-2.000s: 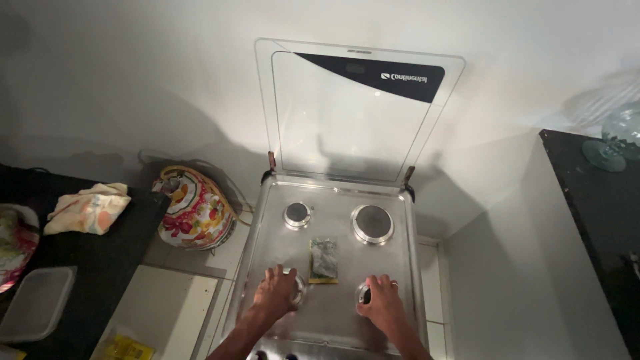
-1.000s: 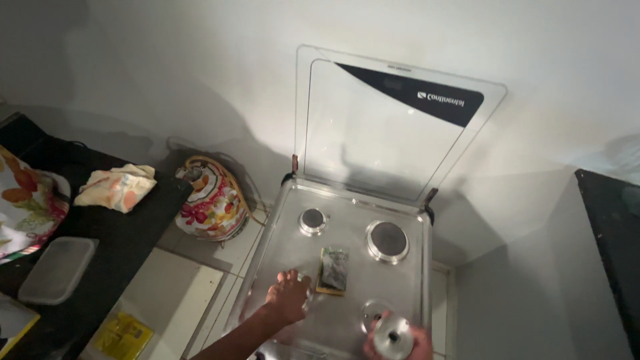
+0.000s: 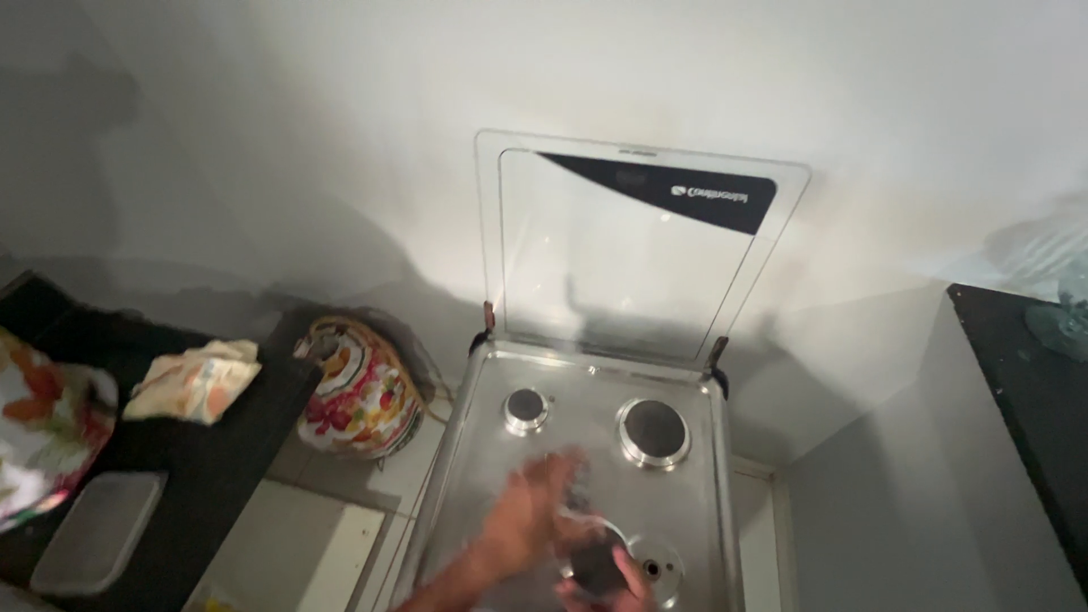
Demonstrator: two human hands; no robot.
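A stainless steel gas stove (image 3: 459, 493) with its glass lid (image 3: 629, 255) raised fills the middle. My right hand (image 3: 620, 586), low in the frame, holds a burner with a dark round cap (image 3: 599, 565), tilted beside the bare front-right burner hole (image 3: 653, 569). Blurred by motion, my left hand (image 3: 535, 506) reaches in from the left, its fingers by a greyish packet or pad (image 3: 580, 497) and the held burner; whether it grips the packet is unclear. Behind stand a small burner (image 3: 526, 410) and a large burner (image 3: 654, 432). The front-left burner place is hidden.
To the left, a dark counter (image 3: 212, 442) bears a folded cloth (image 3: 194, 382), a plastic lid or tray (image 3: 100, 531) and a floral-covered item (image 3: 42, 408). A gas cylinder in a floral cover (image 3: 361, 391) stands beside it. Another dark counter (image 3: 1020, 365) with glassware (image 3: 1058, 323) is at right.
My right hand has lifted the front-right burner and turned it so the dark cap shows, moving left with it. My left hand has moved from the front-left burner place toward the packet and my right hand.
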